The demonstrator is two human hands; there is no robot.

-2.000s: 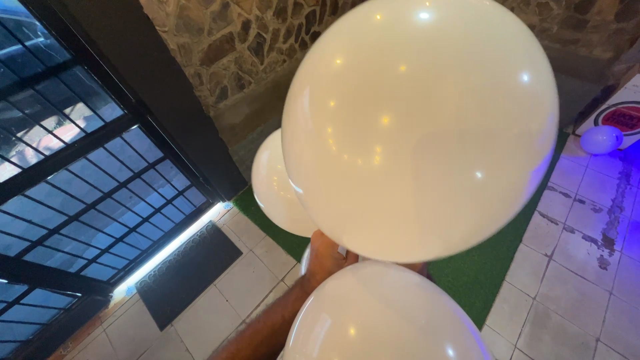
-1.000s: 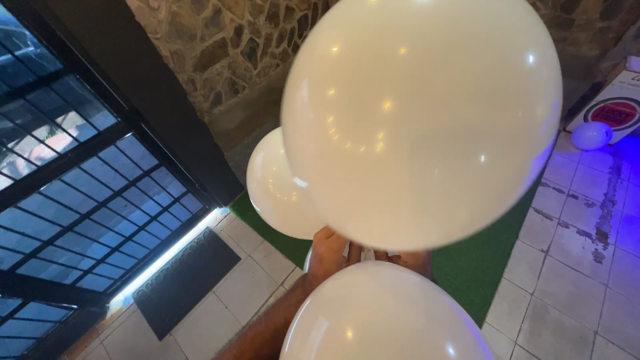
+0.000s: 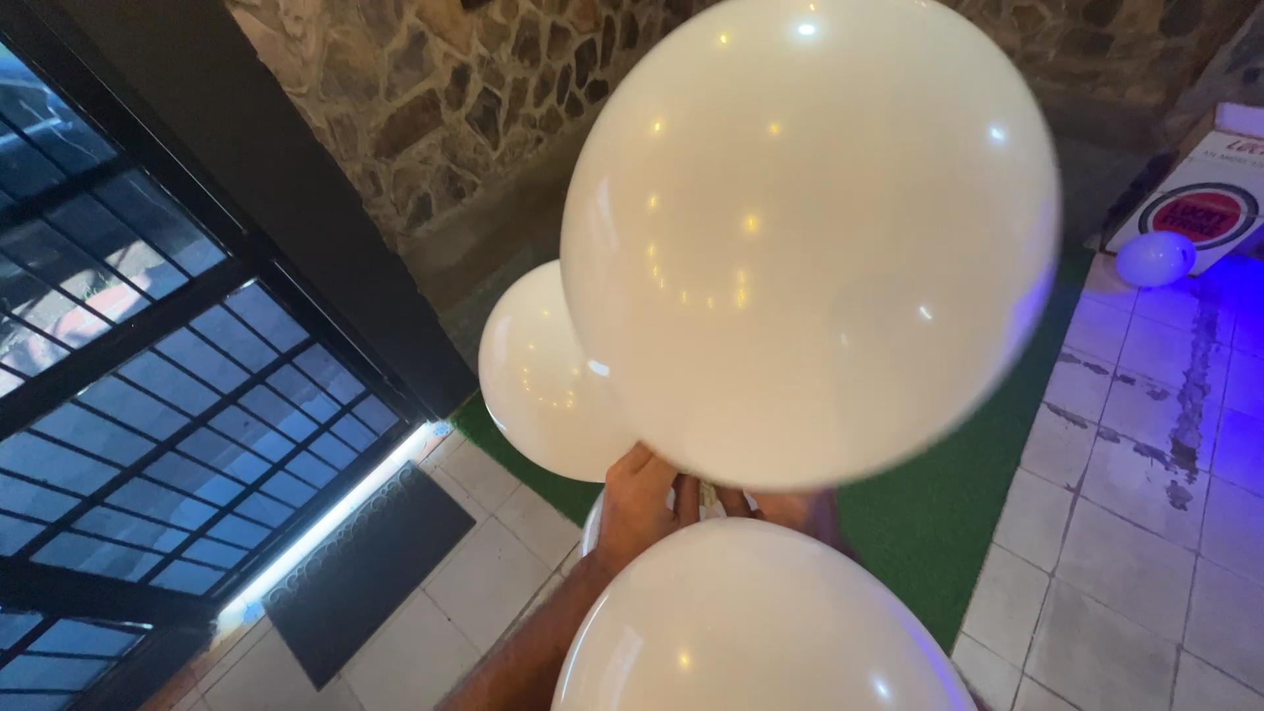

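A very large white balloon (image 3: 810, 237) fills the upper middle of the view. Behind its left side shows a smaller white balloon (image 3: 543, 385), and another white balloon (image 3: 760, 622) is at the bottom, nearest to me. Between them my left hand (image 3: 642, 499) has its fingers bent around the knotted balloon necks (image 3: 708, 497), just under the big balloon. Close beside it, my right hand (image 3: 780, 506) has its fingertips at the same necks; the two balloons in front and above hide much of it. Part of one more pale balloon (image 3: 592, 523) peeks out left of my left wrist.
Green artificial turf (image 3: 928, 533) lies beneath, bordered by floor tiles (image 3: 1106, 592). A barred metal door (image 3: 197, 434) and a dark doormat (image 3: 375, 573) are at left. A stone wall (image 3: 434, 99) stands behind. A small balloon (image 3: 1155, 259) touches a printed box (image 3: 1195, 197) at far right.
My right hand's fingers, mostly hidden behind the balloons two seconds ago, now show beside my left hand at the necks. The balloons have kept nearly the same arrangement.
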